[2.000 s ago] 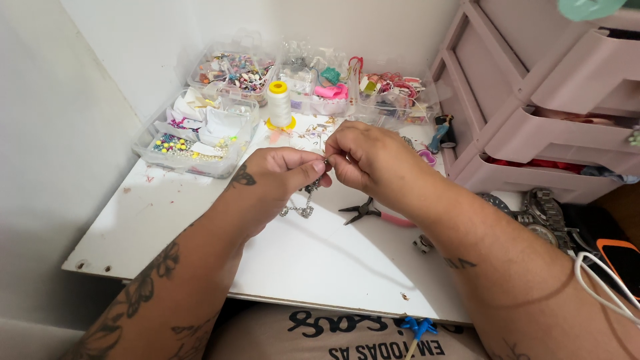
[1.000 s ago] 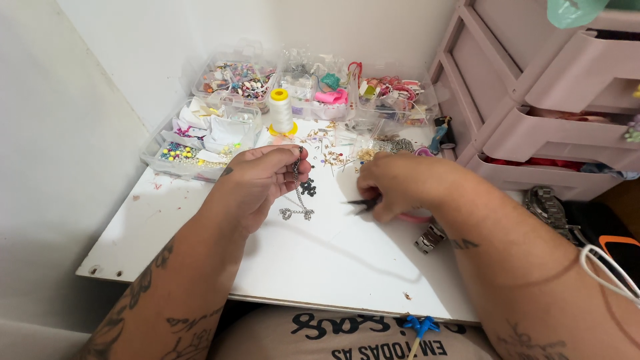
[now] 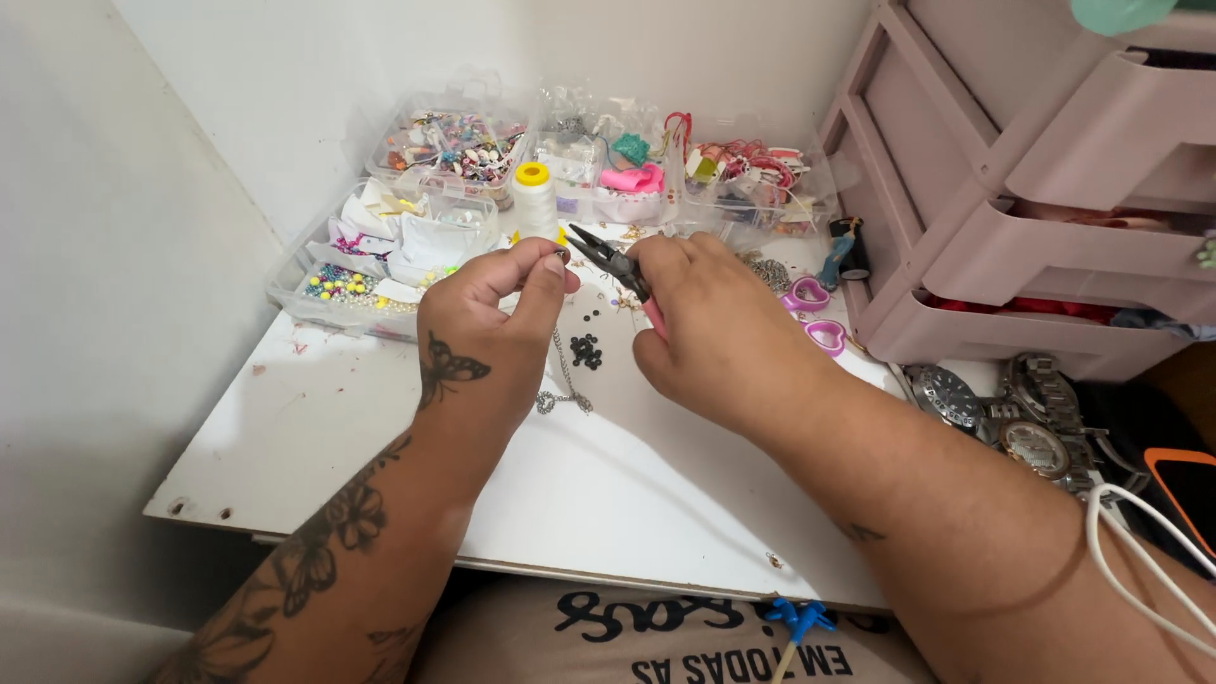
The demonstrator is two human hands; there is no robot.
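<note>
My left hand (image 3: 503,294) pinches a small dark piece (image 3: 560,254) between thumb and forefinger; its exact shape is too small to tell. A silver metal chain (image 3: 568,380) hangs below that hand, and its lower end lies bunched on the white tabletop (image 3: 608,484). In my right hand (image 3: 712,318) are jewellery pliers (image 3: 613,266) with pink handles, their jaws parted slightly and pointing at the left fingertips. Between the hands, a small cluster of black beads (image 3: 586,351) lies on the tabletop.
Clear plastic boxes (image 3: 361,318) of beads and cords line the back, beside a white thread spool (image 3: 534,201). Pink-purple scissors (image 3: 825,334), a loose chain pile (image 3: 768,272) and several wristwatches (image 3: 1035,446) lie right, near a pink drawer unit (image 3: 1045,328).
The right hand reached down to the pliers on the table and has brought them up beside the left fingertips. The left hand still pinches its small piece.
</note>
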